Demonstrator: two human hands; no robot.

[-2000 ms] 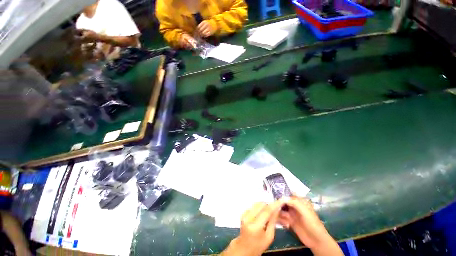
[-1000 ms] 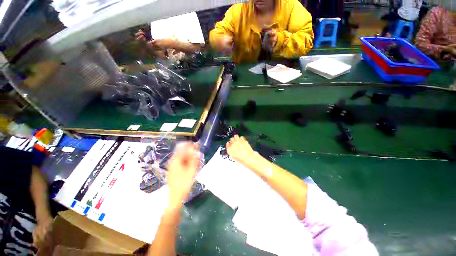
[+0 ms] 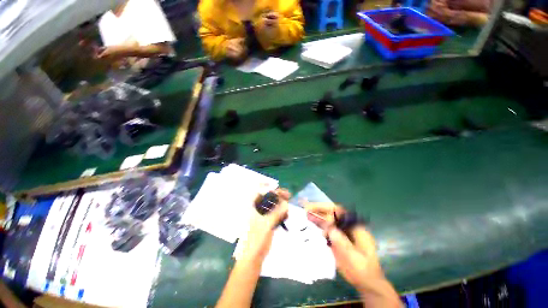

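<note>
My left hand is closed around a black power adapter above the white stack of plastic bags. My right hand holds a dark, blurred bundle that looks like an adapter cord, just right of the stack. A thin dark strand hangs below the left hand. Motion blur hides whether the two held things are joined. Bagged adapters lie in crinkled clear plastic on the printed carton at left.
A wood-edged board with bagged units and white slips is at upper left, a long shiny roll beside it. Loose black adapters lie on the green conveyor. A blue and red basket and people are across the line.
My left hand has come back from the bagged units at left, and my right from the bench's far side. Both are now over the white stack with black items. The camera view has shifted.
</note>
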